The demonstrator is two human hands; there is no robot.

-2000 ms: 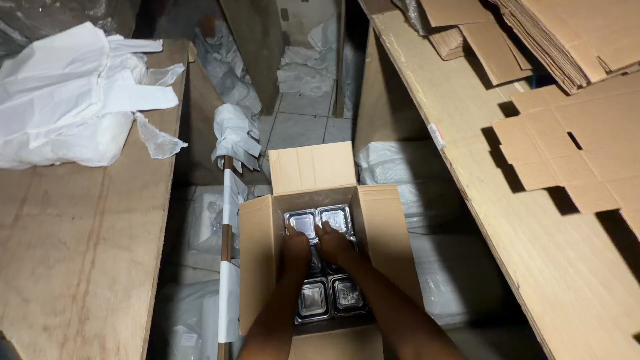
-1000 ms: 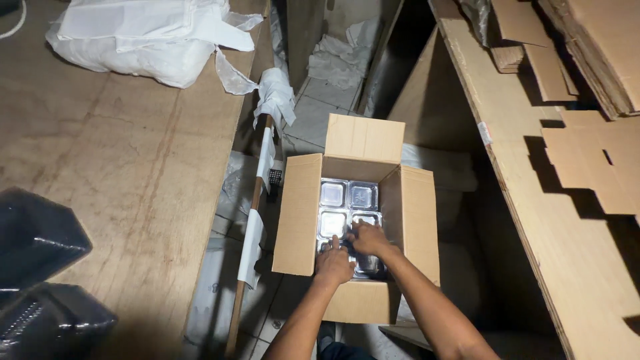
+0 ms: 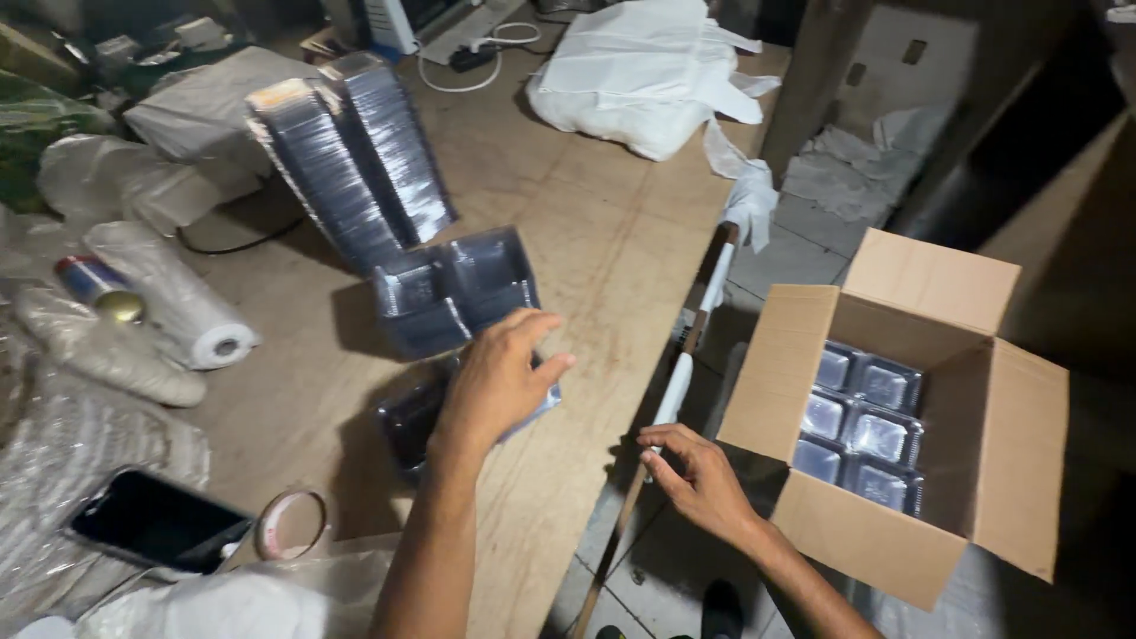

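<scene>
My left hand (image 3: pixel 501 377) is over the wooden table, fingers apart, in front of dark plastic trays; it overlaps the lower tray (image 3: pixel 413 422), and whether it touches it is unclear. Just beyond is another dark two-compartment plastic tray (image 3: pixel 453 288). Two long nested stacks of such trays (image 3: pixel 342 169) lie behind it. My right hand (image 3: pixel 697 475), empty with fingers apart, hangs beside the table's edge, left of the open cardboard box (image 3: pixel 1025 453). Inside the box, clear-looking plastic containers (image 3: pixel 883 432) with square compartments lie in rows.
A white plastic bag bundle (image 3: pixel 635 75) lies at the table's back. On the left are a plastic film roll (image 3: pixel 177 297), a spray can (image 3: pixel 102 288), a smartphone (image 3: pixel 160 519) and a tape roll (image 3: pixel 293 524). A pole (image 3: pixel 621 524) wrapped in white pieces runs along the table edge.
Both hands have left the box, where they were on the containers; the left is now over the table by the dark trays. The view has swung left.
</scene>
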